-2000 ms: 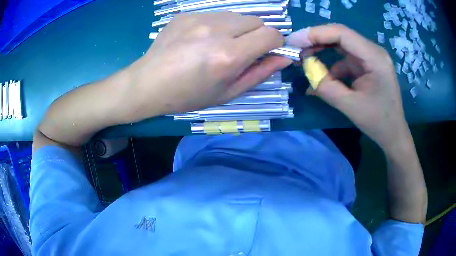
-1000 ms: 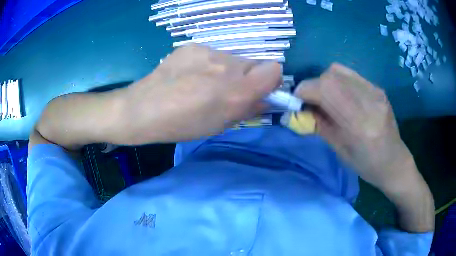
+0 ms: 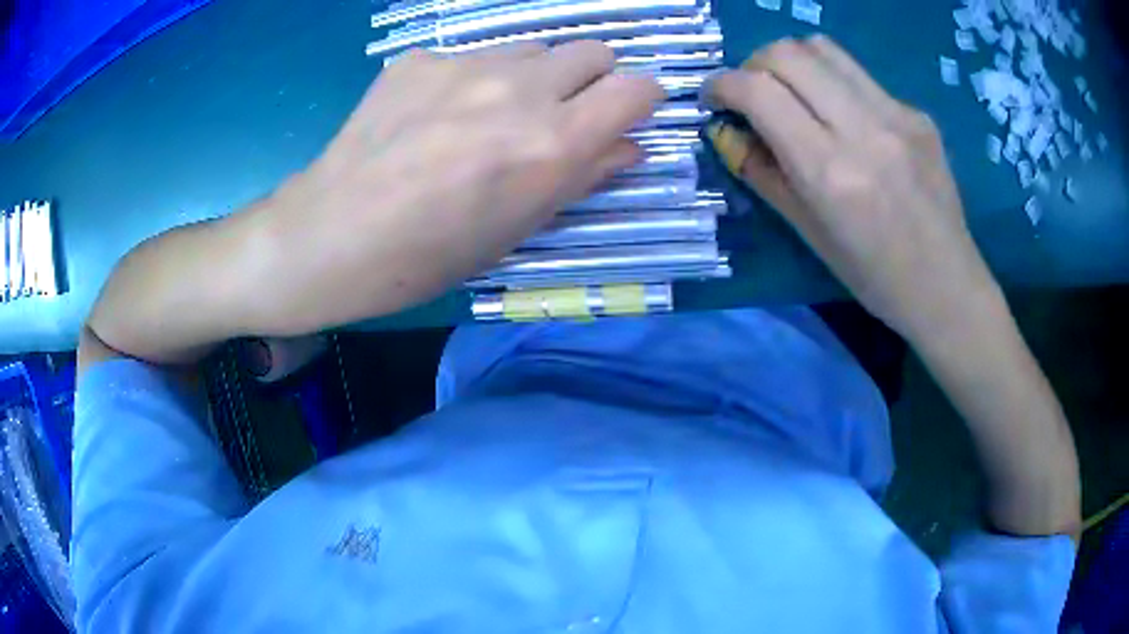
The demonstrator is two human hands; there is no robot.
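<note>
A row of silver-white metal rods (image 3: 631, 229) lies side by side in front of me. My left hand (image 3: 458, 161) is over the left part of the row, its fingertips at the rods; whether it grips one cannot be told. My right hand (image 3: 842, 161) is at the right ends of the rods, fingers bent, with yellow tape on the thumb; its fingertips are near a rod end and what they hold is hidden. A rod wrapped in yellow tape (image 3: 570, 302) lies at the bench edge below the row.
Whitish end caps (image 3: 1025, 105) lie scattered at the right, with a few more near the top (image 3: 805, 11). A blue tray (image 3: 74, 50) is at the upper left. Short white rods (image 3: 27, 248) lie at the far left. A blue crate (image 3: 27, 495) with clear plastic stands beside the bench.
Both hands have moved up from the bench edge to the row of rods. The light-coloured rod seen between them is no longer distinguishable, and the taped rod shows fully again.
</note>
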